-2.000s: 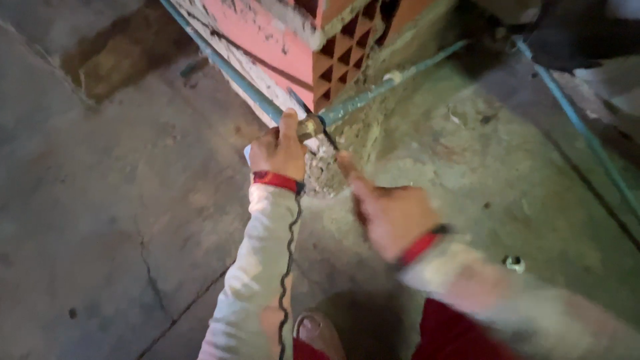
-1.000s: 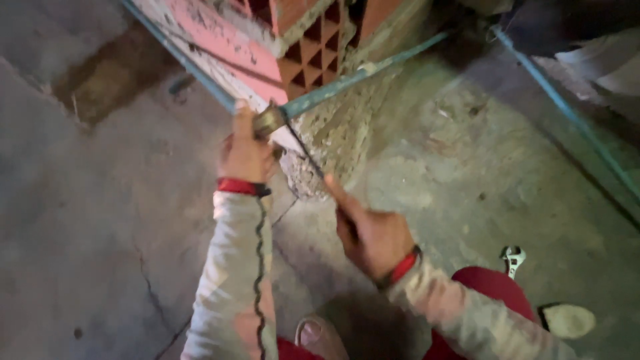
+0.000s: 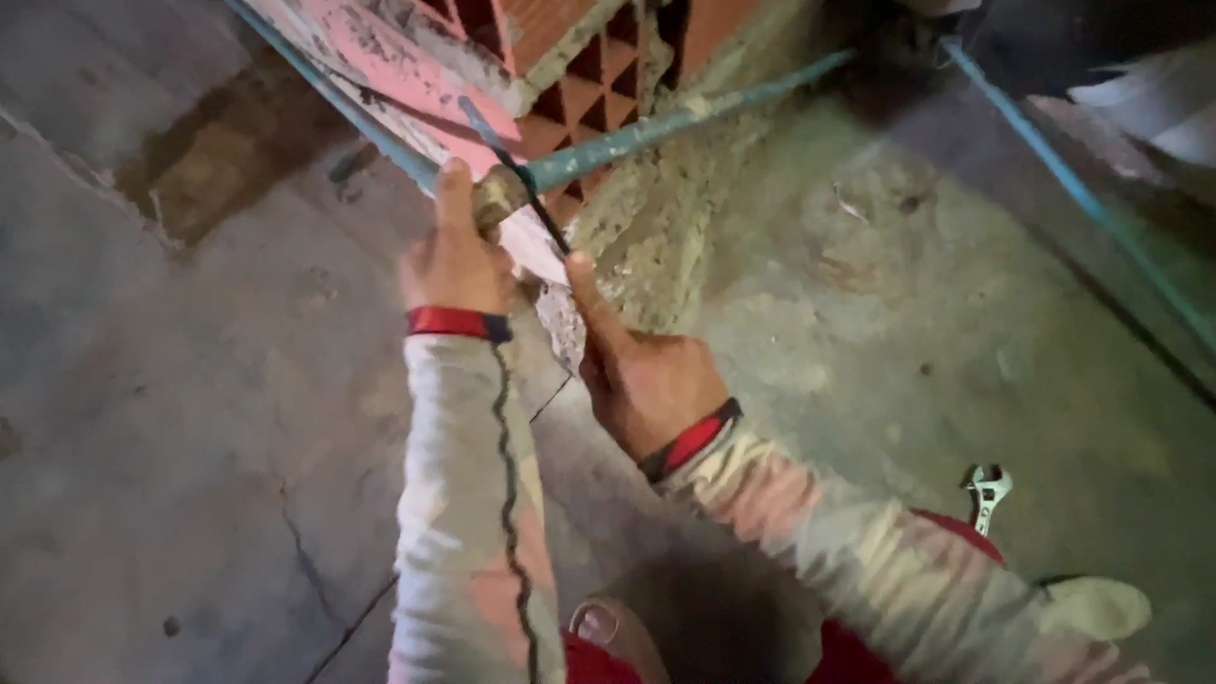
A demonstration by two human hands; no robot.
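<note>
My left hand (image 3: 461, 242) grips the pipe elbow fitting (image 3: 499, 198) at the corner of a hollow-brick wall. Two blue-green pipes meet there: one pipe (image 3: 646, 138) runs to the upper right, the other pipe (image 3: 332, 90) to the upper left. My right hand (image 3: 646, 380) is closed on a thin dark blade-like tool (image 3: 541, 209), its index finger laid along it. The tool slants up across the right pipe, close beside the fitting. Its handle is hidden in my palm, so its exact kind cannot be told.
The hollow-brick wall (image 3: 570, 95) stands on a rough mortar base (image 3: 655, 247). An adjustable wrench (image 3: 988, 489) lies on the concrete floor by my right knee. Another blue-green pipe (image 3: 1073, 190) crosses the right side. A white object (image 3: 1154, 109) lies at the upper right.
Both hands stay at the pipe joint. The dark tool's far end now shows beyond the pipe at the upper left. The view has shifted somewhat.
</note>
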